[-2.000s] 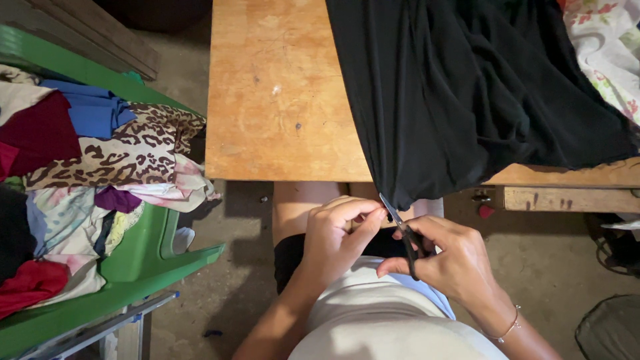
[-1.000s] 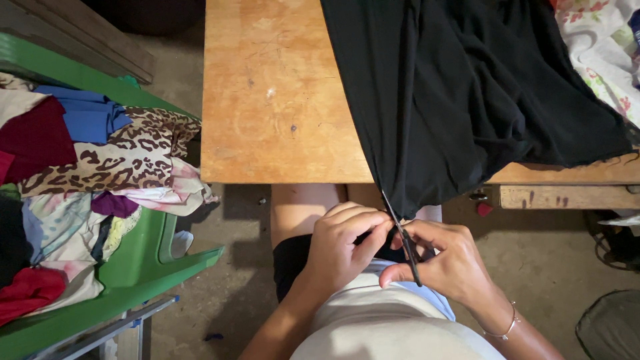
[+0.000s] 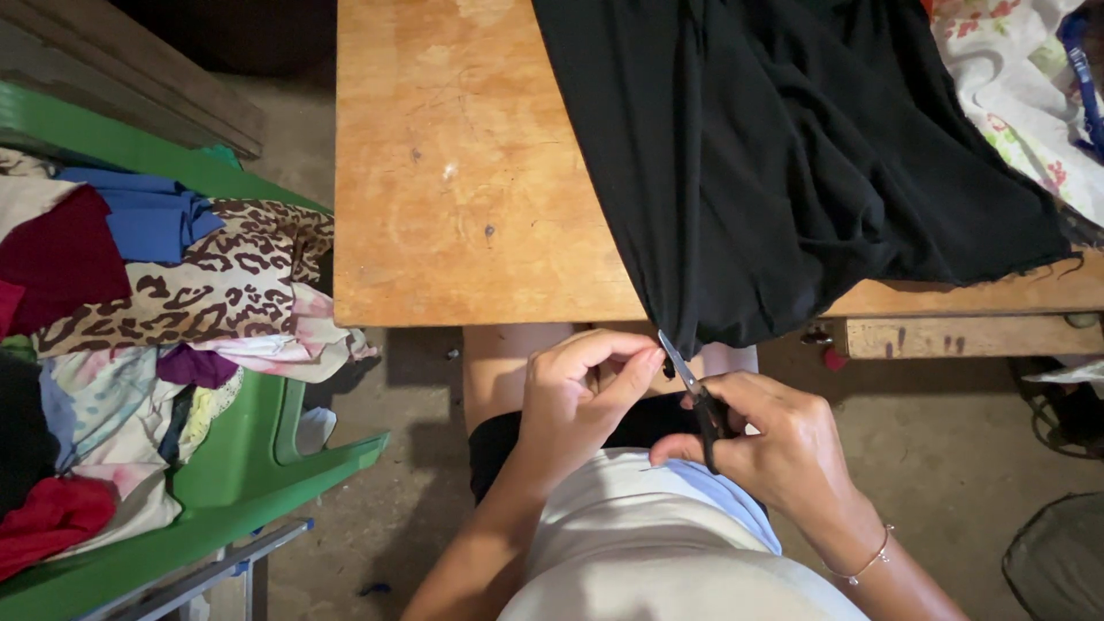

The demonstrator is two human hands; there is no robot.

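Note:
A large black cloth (image 3: 768, 164) lies over the right part of the wooden table and hangs off its near edge, drawn to a point. At that point my left hand (image 3: 586, 388) pinches a corner of the cloth between thumb and fingers. My right hand (image 3: 776, 431) holds black-handled scissors (image 3: 688, 379), its thumb and fingers at the handles. The scissor tips lie right beside my left fingertips, at the cloth's gathered end. Whether the blades have cloth between them is hard to tell.
The wooden table (image 3: 448, 216) has its near edge just beyond my hands. At left stands a green plastic chair (image 3: 250, 466) piled with mixed fabric pieces (image 3: 190, 293). White floral cloth (image 3: 1009, 95) lies at the table's far right. Beneath the table's right side is a wooden bar (image 3: 957, 338).
The scissors looked more closed a second ago than two seconds ago; both hands have stayed at the cloth's corner throughout.

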